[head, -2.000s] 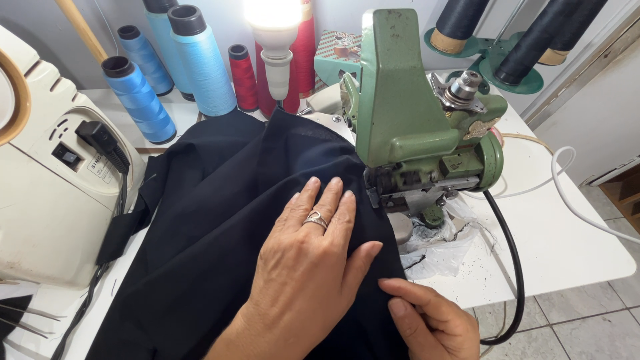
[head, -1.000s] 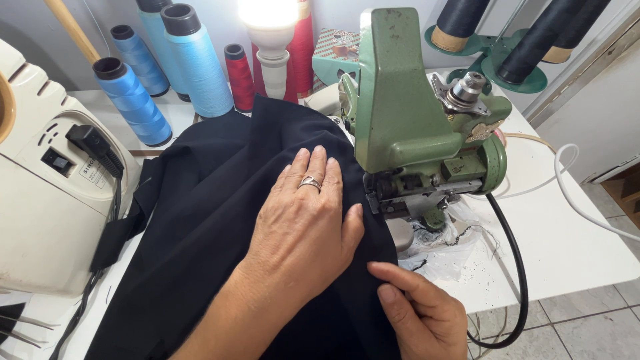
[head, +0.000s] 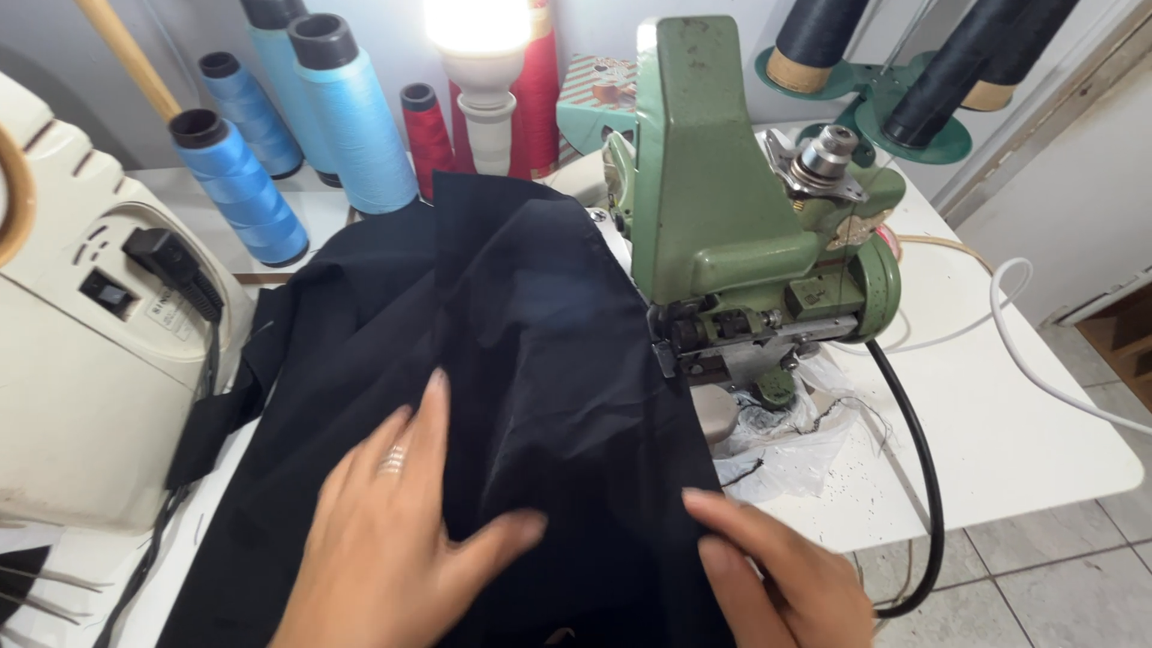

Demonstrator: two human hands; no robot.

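Observation:
Dark navy or black fabric [head: 549, 405] covers the middle of the white table, and its right edge runs under the presser foot of a green overlock-type sewing machine [head: 693, 180]. My left hand [head: 387, 531], slightly blurred and wearing a ring, is over the fabric's lower left with thumb and fingers spread. Whether it touches the cloth is unclear. At the fabric's right edge, below the foot, is my right hand [head: 783, 567]. Its index finger and thumb meet the edge, but a grip on the cloth cannot be made out.
A cream sewing machine [head: 90, 360] stands left, with tweezers [head: 54, 594] below it. Blue thread cones [head: 238, 189], a red cone [head: 427, 135] and a lit bulb [head: 479, 45] are behind. Black cones [head: 954, 72] stand back right. A black cable [head: 931, 486] hangs by the table's right part [head: 1017, 432].
My left hand has moved back toward me and left from beside the presser foot, its fingers now spread. The fabric's far part has shifted, its corner standing clear near the red cone.

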